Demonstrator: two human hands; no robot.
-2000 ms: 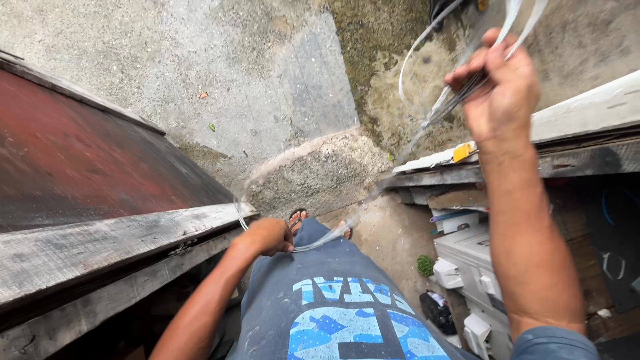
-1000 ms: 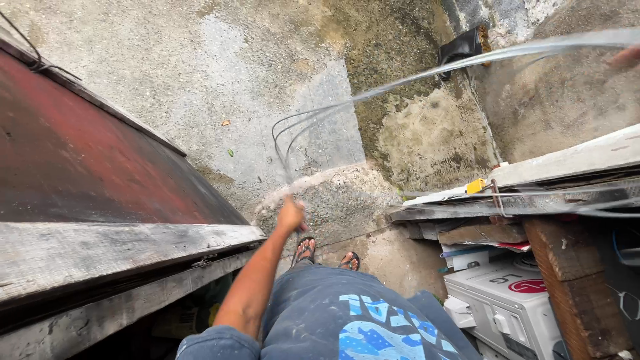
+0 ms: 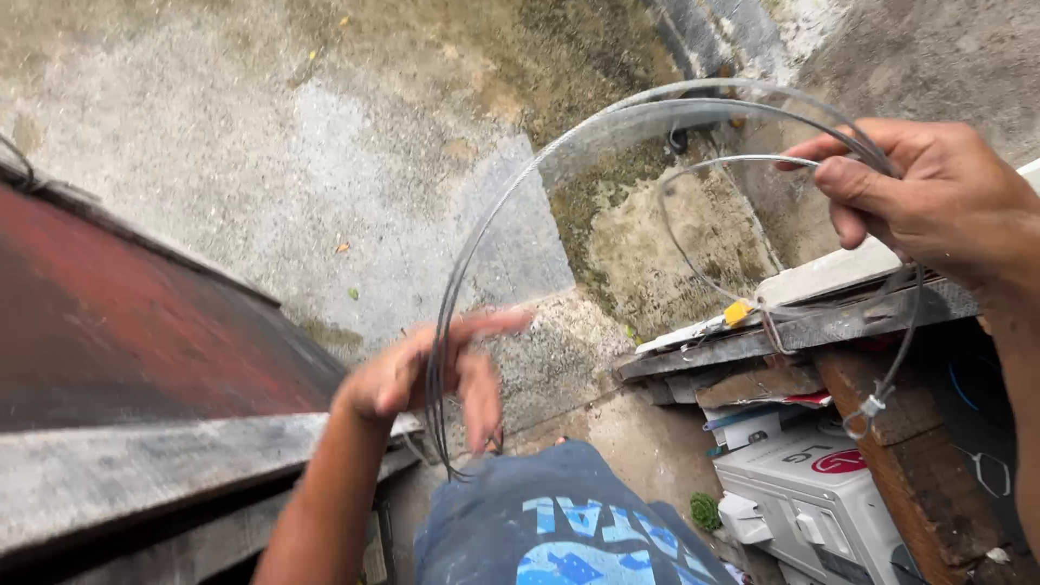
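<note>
My right hand (image 3: 910, 191), at the upper right, is closed on several strands of a coiled wire cable (image 3: 520, 183). The loops arc across the middle of the view and come down at my left hand (image 3: 443, 366). That hand is blurred, its fingers spread, with the strands crossing in front of it; whether it touches them I cannot tell. A smaller loop of cable hangs below my right hand, past a yellow tag (image 3: 737, 313). One cable end bears a metal clamp (image 3: 873, 406) with a small eye, hanging below my right wrist.
A red panel with a weathered wooden ledge (image 3: 162, 463) stands on the left. On the right, a wooden edge (image 3: 812, 325) lies above a white LG appliance (image 3: 821, 479) and a brown wooden post (image 3: 910, 455). Stained concrete (image 3: 390, 187) spreads below, and a green plant (image 3: 705, 512) grows beside the appliance.
My right hand, at the far right edge a second ago, is back in full view with the cable. The stretched strands now form a rounded coil, and my left hand's fingers are spread.
</note>
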